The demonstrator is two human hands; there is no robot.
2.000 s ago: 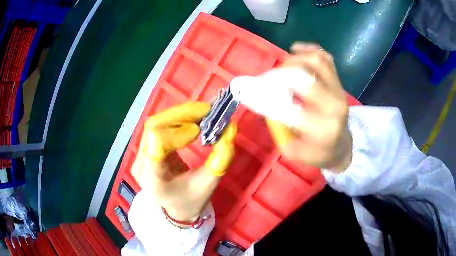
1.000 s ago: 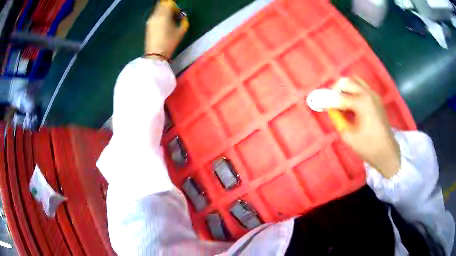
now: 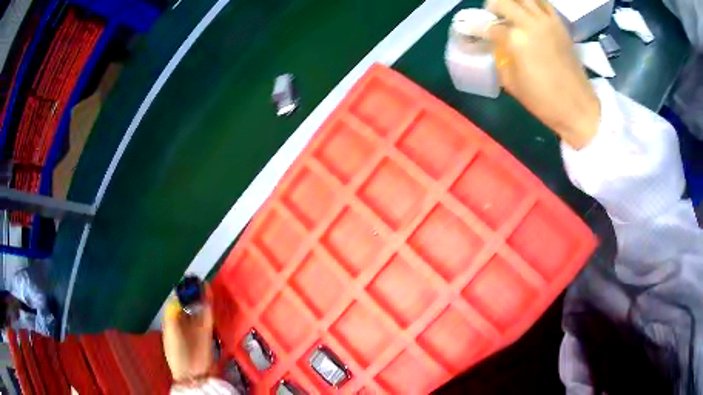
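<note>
My left hand (image 3: 189, 335), with yellow finger cots, is at the lower left edge of the red tray and holds a small dark device housing (image 3: 189, 292). My right hand (image 3: 539, 65) is at the top right, over the round top of the white bottle (image 3: 474, 69). A white wipe seems to be between its fingertips and the bottle top, but the fingertips are partly hidden. The red compartment tray (image 3: 455, 193) lies tilted in front of me. Several grey and black housings (image 3: 329, 366) sit in its lower left pockets. Another housing (image 3: 284, 95) lies on the green belt.
A pale strip (image 3: 254, 204) edges the green belt (image 3: 193, 170). A stack of red trays (image 3: 100, 366) stands at the lower left. A white box (image 3: 586, 17) and white scraps (image 3: 634, 25) are at the top right. A blue rack holds red trays (image 3: 58, 100) at the upper left.
My left hand has moved from over the belt back to the tray's lower left and holds a housing. A housing now shows on the belt. My right hand has moved up from the tray to the bottle.
</note>
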